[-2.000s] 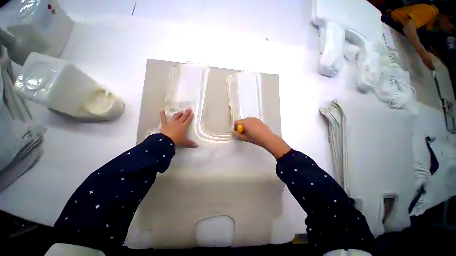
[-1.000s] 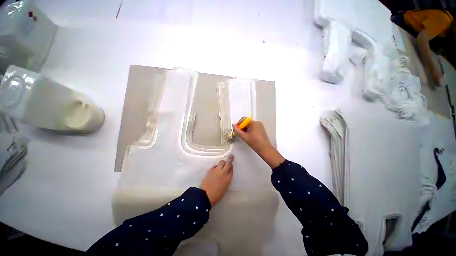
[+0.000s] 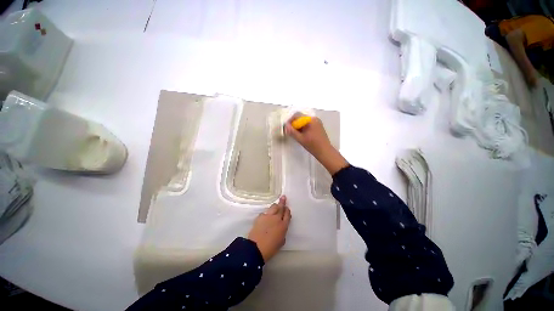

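A white garment panel (image 3: 212, 215) with two broad straps and a U-shaped neck opening lies on a grey-beige backing board (image 3: 167, 121). Pale edge strips (image 3: 229, 158) line the neck opening. My right hand (image 3: 311, 135) grips the glue brush (image 3: 302, 123) by its yellow handle at the upper part of the right strap; the bristles are hidden or blurred. My left hand (image 3: 271, 229) lies on the panel just below the neck opening, fingers pointing up, holding nothing.
A glue pot (image 3: 67, 136) lies on its side at left, its creamy mouth facing right. A larger white jug (image 3: 30, 51) is behind it. Folded panels (image 3: 415, 182) and crumpled white pieces (image 3: 501, 124) are at right. A person in orange (image 3: 531, 33) shows at the top right.
My right hand with the brush has moved up along the right strap from the bottom of the neck opening. My left hand moved from the left strap to below the neck and has stayed there.
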